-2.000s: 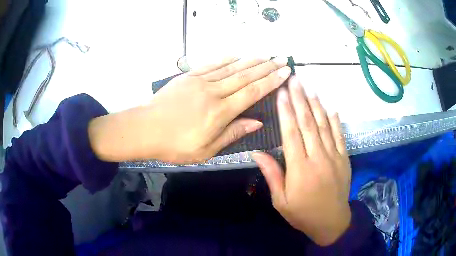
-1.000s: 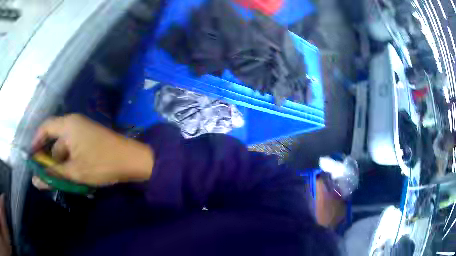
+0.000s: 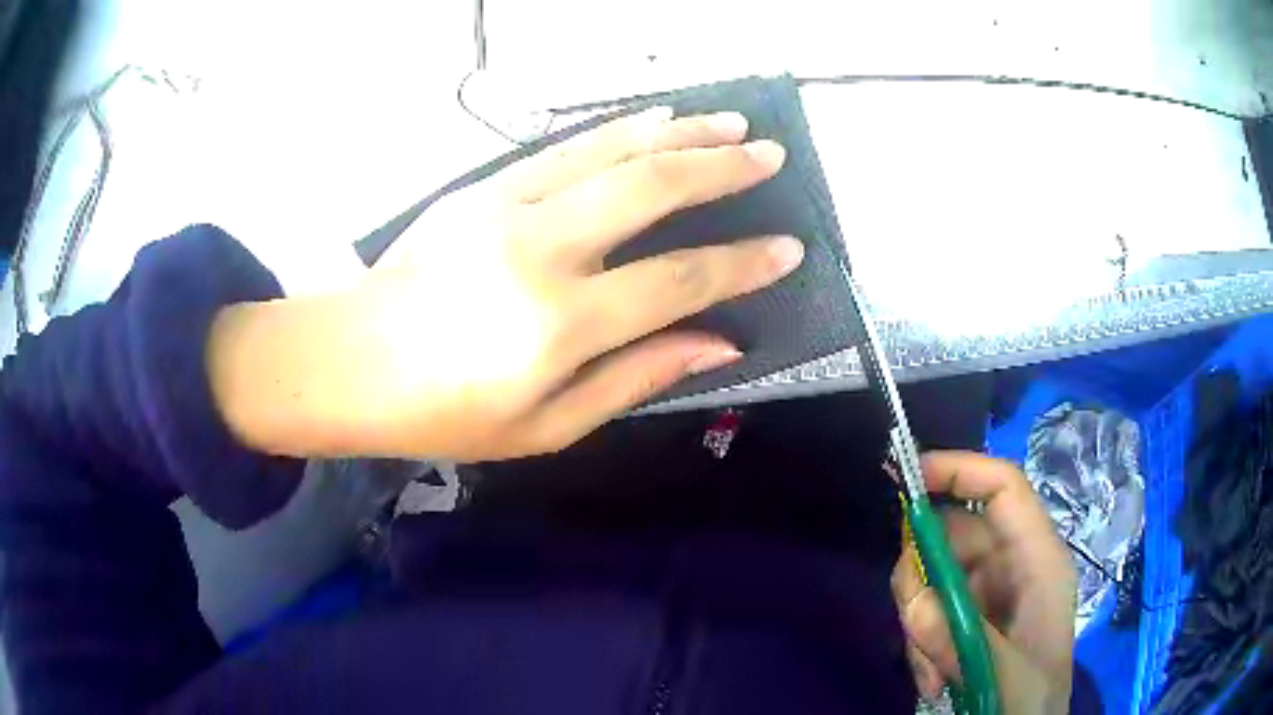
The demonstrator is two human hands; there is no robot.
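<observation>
A dark rib knit piece (image 3: 803,300) lies flat on the white table, its lower edge at the table's front. My left hand (image 3: 559,286) lies on it, palm down with fingers spread, pressing it. My right hand (image 3: 998,559) is at the lower right, below the table edge, and holds the scissors (image 3: 949,587) by their green and yellow handles. The blades point up and left along the right edge of the knit piece. The blade tips lie at the fabric, and I cannot tell how far they are apart.
The white table (image 3: 1005,182) has a measuring tape strip (image 3: 1061,314) along its curved front edge. Greyish cords (image 3: 95,189) lie at the far left. A blue crate (image 3: 1166,517) at the lower right holds dark pieces, with shiny crumpled cloth (image 3: 1089,482) beside it.
The view swung to the crates and is back over the table. My right hand has left the fabric and holds the scissors, which lay on the table before. My left hand remains on the fabric.
</observation>
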